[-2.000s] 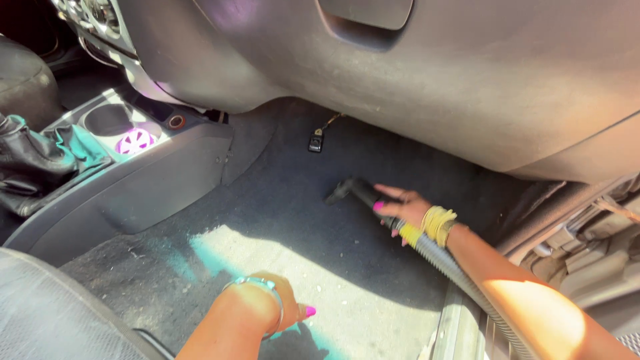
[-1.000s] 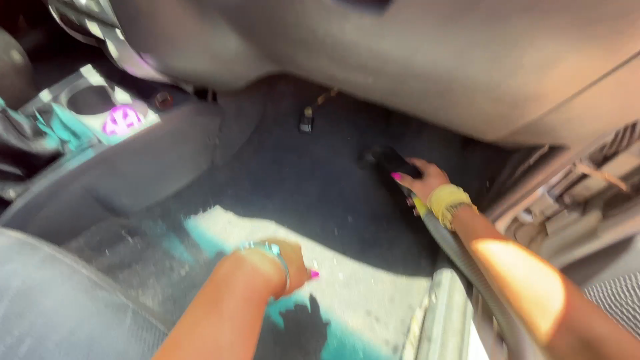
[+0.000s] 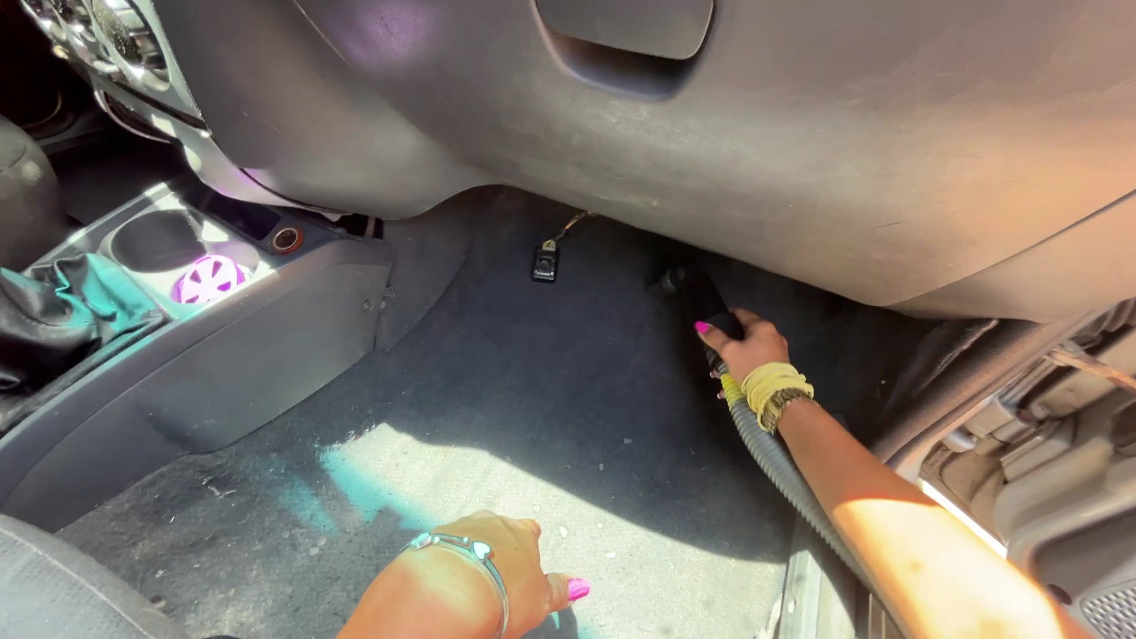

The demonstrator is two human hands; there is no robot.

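Note:
My right hand (image 3: 750, 342) grips the black plastic nozzle of a vacuum hose (image 3: 706, 302), whose tip lies over the shaded carpet near the front of the footwell. From its yellow collar a grey corrugated hose (image 3: 781, 466) runs back beneath my right forearm. Low in the view, my left hand (image 3: 510, 564), with a silver bracelet at the wrist, is over the sunlit part of the car's floor carpet (image 3: 532, 373). Its thumb shows; most fingers are hidden, and I see nothing held in it.
A small black connector (image 3: 545, 264) hangs on a wire under the dashboard (image 3: 568, 142). The centre console (image 3: 257, 355), with a purple-lit round vented item (image 3: 210, 279) in its cup holder, stands left. A seat edge (image 3: 71, 586) is lower left; the door sill (image 3: 799, 577) and open door (image 3: 1065, 497) are right.
My right hand has shifted the nozzle a little over the dark carpet, still gripping it. My left hand stays low over the sunlit carpet. The view has moved somewhat.

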